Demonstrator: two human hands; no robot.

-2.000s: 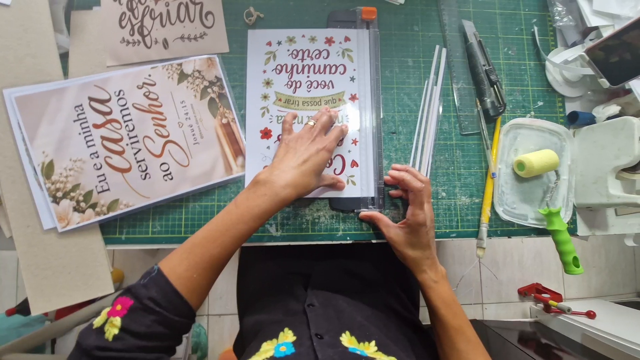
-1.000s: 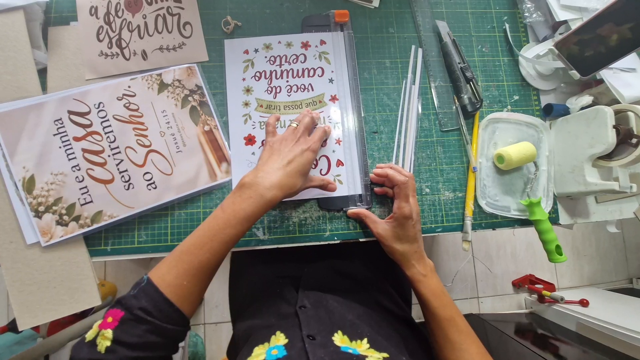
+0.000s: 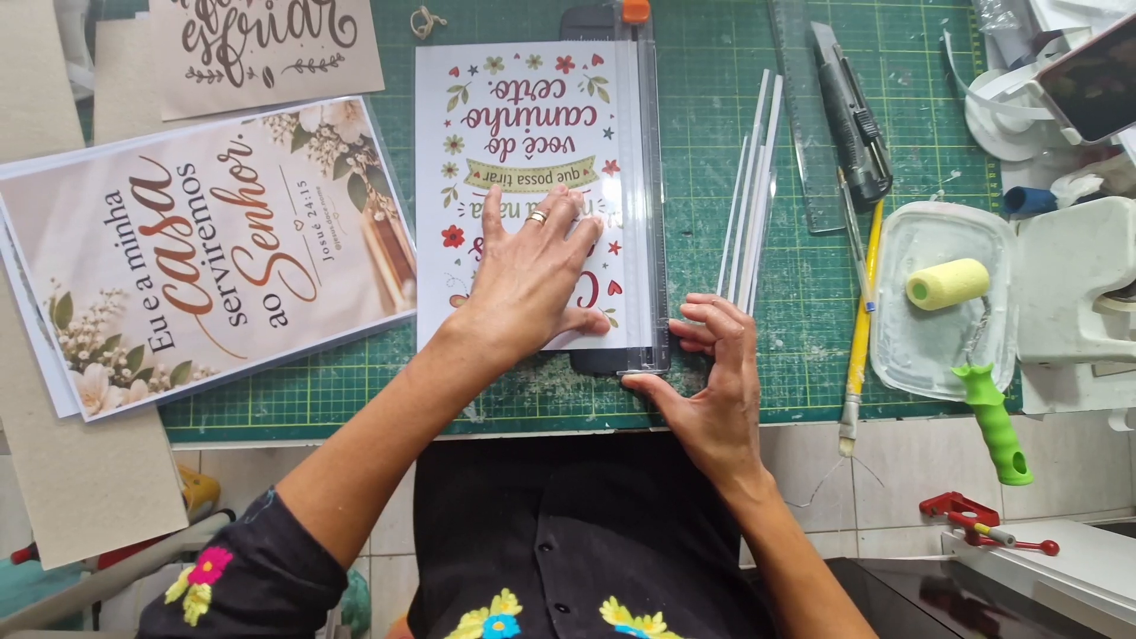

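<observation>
A printed white sheet with red lettering and flowers lies upside down to me on a black paper trimmer, under its clear guide rail. My left hand rests on the sheet with its fingers spread, a ring on one finger. At the lower right corner of the trimmer, my right hand has its thumb against the rail's near end and its other fingers curled beside the rail's right side. The trimmer's orange piece is at the far end of the rail. Thin white paper strips lie just beyond my right hand.
Printed sheets and greyboard lie at left. On the green cutting mat at right are a clear ruler, a utility knife, a yellow-handled paintbrush and a plastic tray holding a yellow foam roller. A tape dispenser stands beyond.
The view has shifted a little. Both hands keep nearly the same places at the sheet and the trimmer.
</observation>
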